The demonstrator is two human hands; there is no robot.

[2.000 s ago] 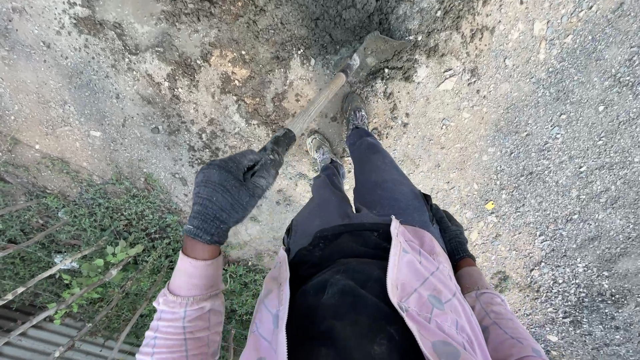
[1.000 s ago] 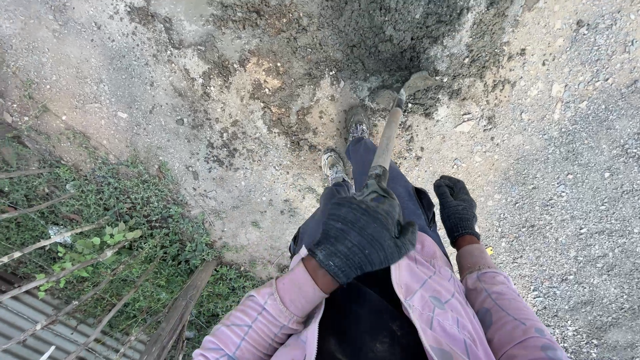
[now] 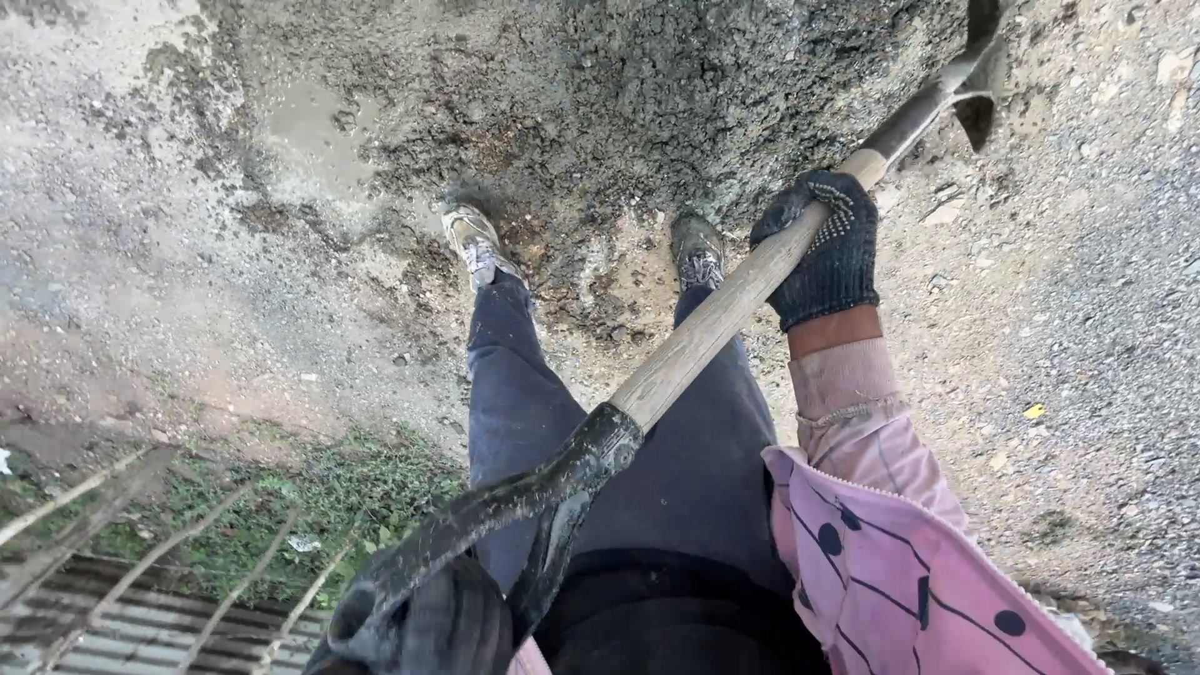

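A shovel (image 3: 717, 323) with a wooden shaft and a black D-shaped grip lies diagonally across the front of my body. My left hand (image 3: 450, 614), in a dark knit glove, is closed on the black grip at the lower left. Higher up, my right hand (image 3: 825, 244), in a black glove with pale dots, wraps the shaft near its metal socket. The metal blade (image 3: 980, 89) is at the upper right, seen nearly edge-on. Dark wet mortar or concrete mix (image 3: 694, 94) spreads over the ground beyond my shoes.
My shoes (image 3: 473, 239) stand apart at the edge of the dark mix. Gravel (image 3: 1125, 375) covers the right side. Low green plants (image 3: 375, 487), thin sticks (image 3: 150, 562) and a corrugated sheet (image 3: 141, 628) are at the lower left. A small puddle (image 3: 319, 141) shows at the upper left.
My right hand, free of the shovel before, now holds its shaft. The blade has swung to the right, and my left hand has moved down and left with the grip. My feet are farther apart.
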